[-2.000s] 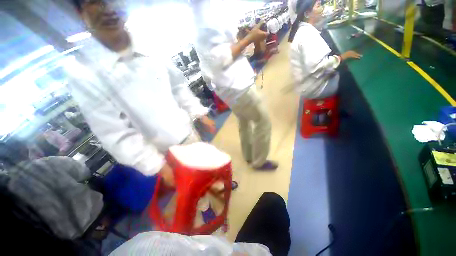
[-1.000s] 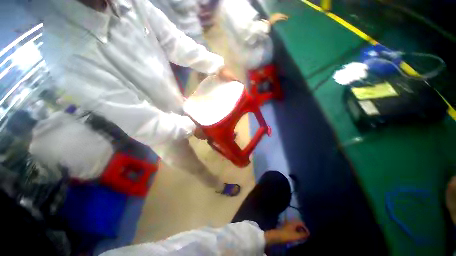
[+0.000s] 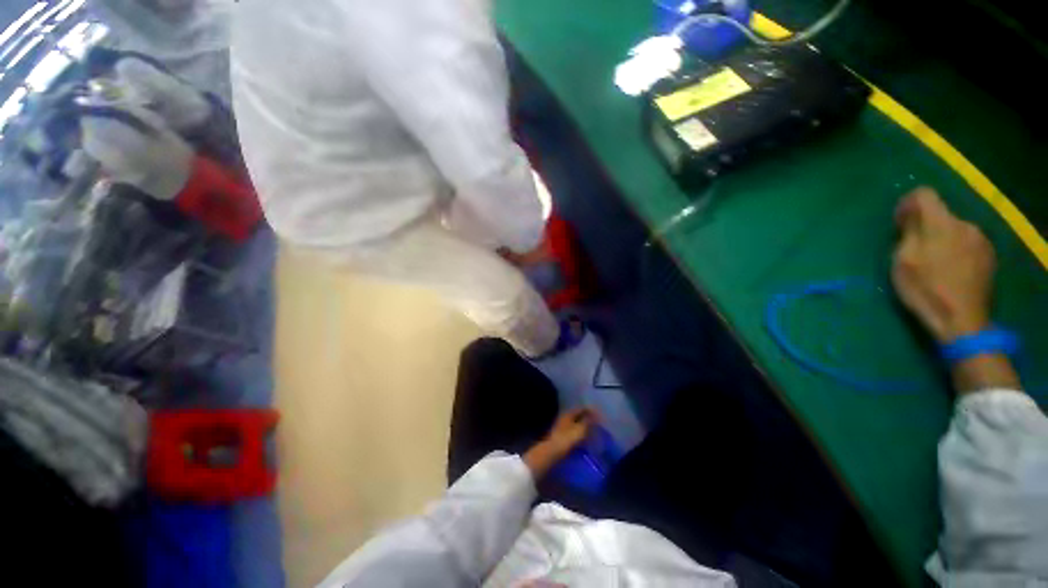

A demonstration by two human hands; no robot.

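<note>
My left hand (image 3: 563, 434) is low between my dark-clothed legs, at the edge of a blue plastic stool (image 3: 586, 459). The blur hides whether its fingers grip it. My right hand (image 3: 942, 264) is over the green mat (image 3: 736, 253), fingers curled, with no object visible in it. A bright blue wrist strap (image 3: 983, 342) is on that wrist. A blue cord (image 3: 793, 345) curves over the mat towards it. A flat black unit (image 3: 758, 109) with yellow and white labels lies farther up the bench.
A person in a white smock (image 3: 379, 126) bends close ahead, a hand by a red stool (image 3: 563, 264) beside the bench. Another red stool (image 3: 213, 454) is at left, over blue plastic. A white clump (image 3: 647, 66) and blue bin (image 3: 707, 25) are by the unit. A thin cord (image 3: 600, 373) is on the floor.
The view has swung down and right. The person has lowered the carried red stool towards the bench side and bends over. My right hand has come fully into view; my left hand is now by the blue stool.
</note>
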